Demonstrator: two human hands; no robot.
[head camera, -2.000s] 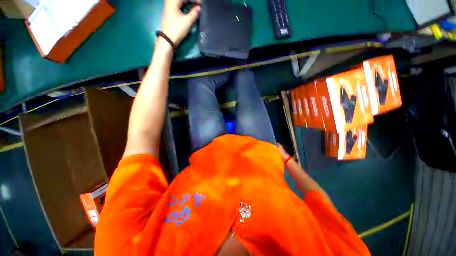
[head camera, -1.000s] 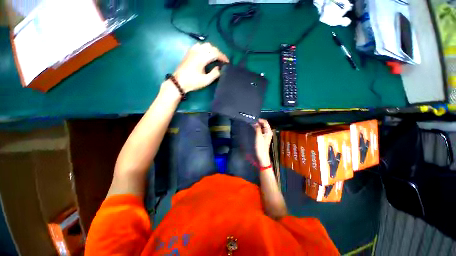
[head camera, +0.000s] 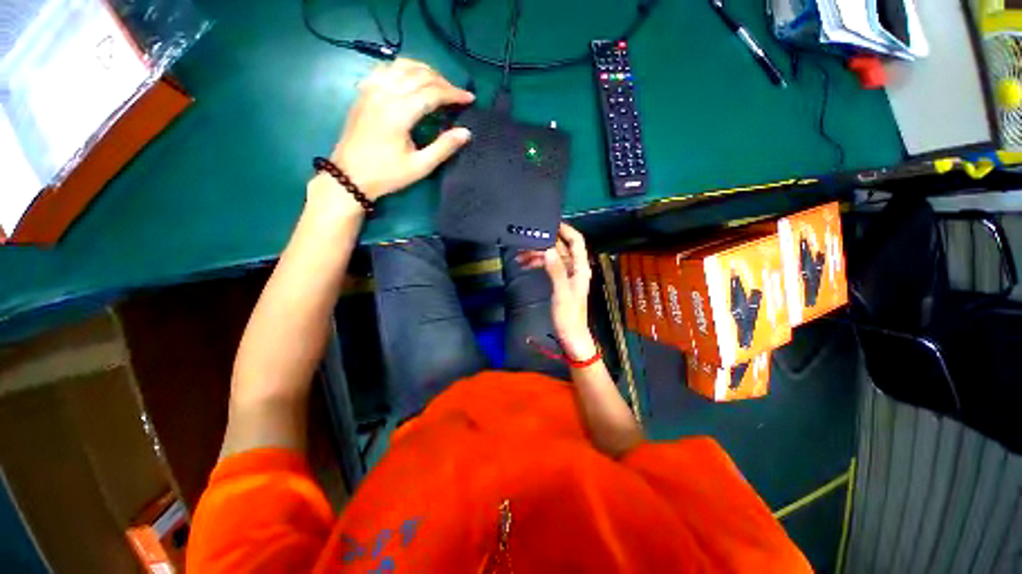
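The black set-top box (head camera: 504, 177) lies at the green bench's front edge, perforated top up, with a small green light on top and a row of small marks along its front. A black cable runs from its rear edge. My left hand (head camera: 401, 129) holds its rear left corner between thumb and fingers. My right hand (head camera: 566, 275) is at its front right corner, fingertips at the front edge; whether they grip it or something small there is hidden. The black remote control (head camera: 621, 118) lies to the right of the box.
An open orange carton (head camera: 107, 157) with a white sheet and clear plastic is at far left. A pen (head camera: 749, 43) and papers (head camera: 861, 25) lie at back right. Orange cartons (head camera: 734, 294) are stacked low at right. A big brown carton (head camera: 79, 409) stands low left. Loose cables lie behind the box.
Two seconds ago my right hand was down at my side; it is now at the box's front edge. My left hand stays at the rear left corner. The view has shifted.
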